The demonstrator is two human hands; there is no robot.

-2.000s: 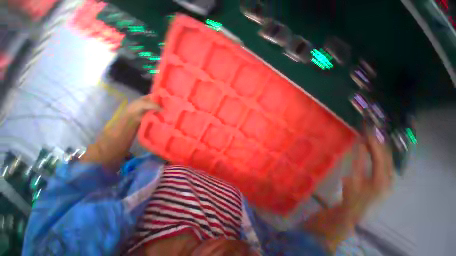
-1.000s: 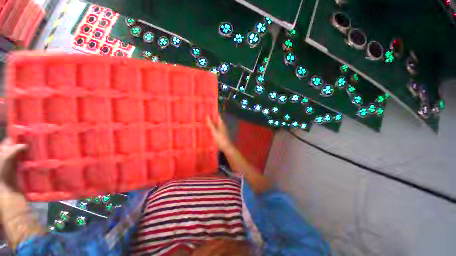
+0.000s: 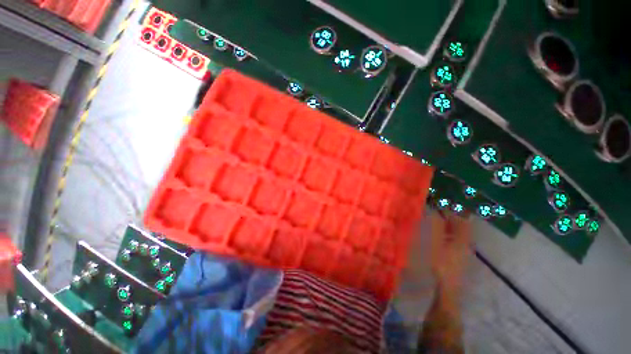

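A red compartment tray (image 3: 304,173) with square pockets lies tilted in front of my striped top, and its pockets look empty. My left hand is not visible; only the blue sleeve shows below the tray's lower left edge. My right hand (image 3: 446,242) is blurred beside the tray's right edge, and I cannot tell whether it touches the tray. Lit smartwatches (image 3: 488,155) with cyan-green digits lie in rows on green shelves (image 3: 387,24) ahead and to the right.
Dark round watches (image 3: 584,106) lie on the upper right shelf. A red tray with filled pockets (image 3: 162,43) is at the upper left. Red trays (image 3: 31,110) stand on a side rack. More green tiers with watches (image 3: 123,294) are at lower left. A black cable (image 3: 519,294) runs at lower right.
The red tray has moved right and turned, its right side now lower. My right hand has moved right. My left hand, seen earlier at the tray's left edge, no longer shows.
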